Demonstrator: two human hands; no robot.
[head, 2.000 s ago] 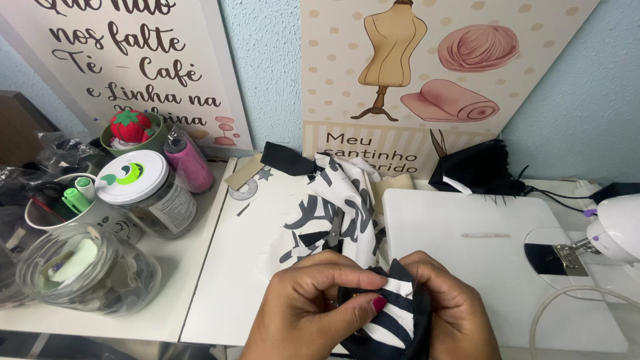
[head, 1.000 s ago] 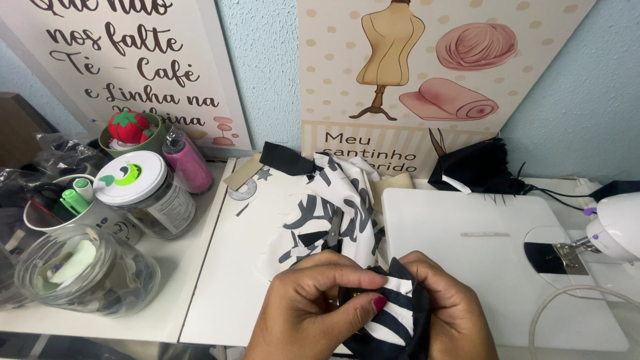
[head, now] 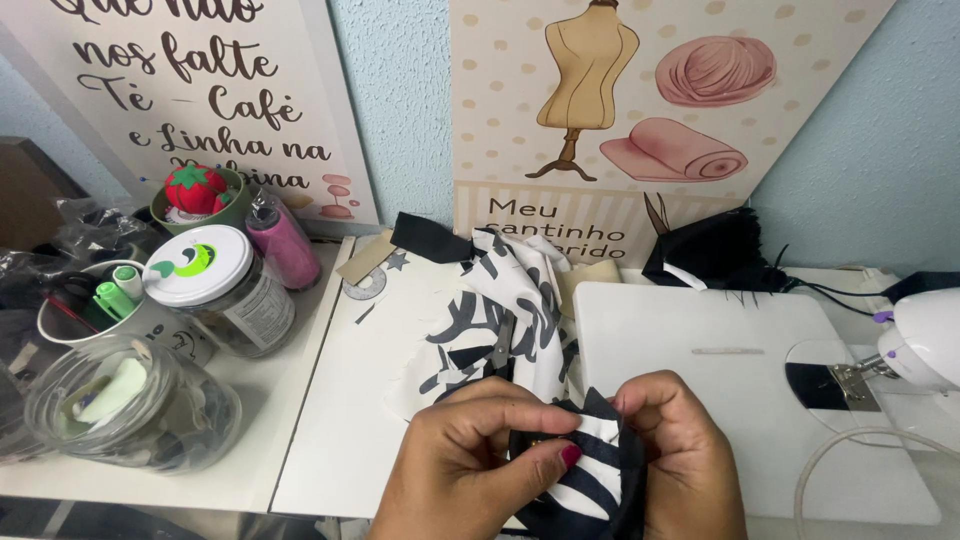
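Note:
Between both hands is a small fabric piece (head: 592,480), black with a black-and-white striped face. My left hand (head: 480,457) grips it from the left, thumb on the striped side and index finger along the upper edge. A few small gold-coloured points show near the thumb. My right hand (head: 679,450) pinches the upper right edge, its other fingers curled behind the piece. Just beyond the hands lies crumpled white cloth (head: 525,322) with a black-and-grey print, and dark scissors (head: 501,349) rest on it, partly hidden.
At right stand a white sewing machine (head: 926,337) and its white extension table (head: 697,322). A lidded glass jar (head: 255,300), an open clear jar (head: 180,427), a pen mug (head: 161,330), a pink bottle (head: 289,251) and a tomato pincushion (head: 195,191) crowd the left. Black fabric (head: 712,251) lies by the wall.

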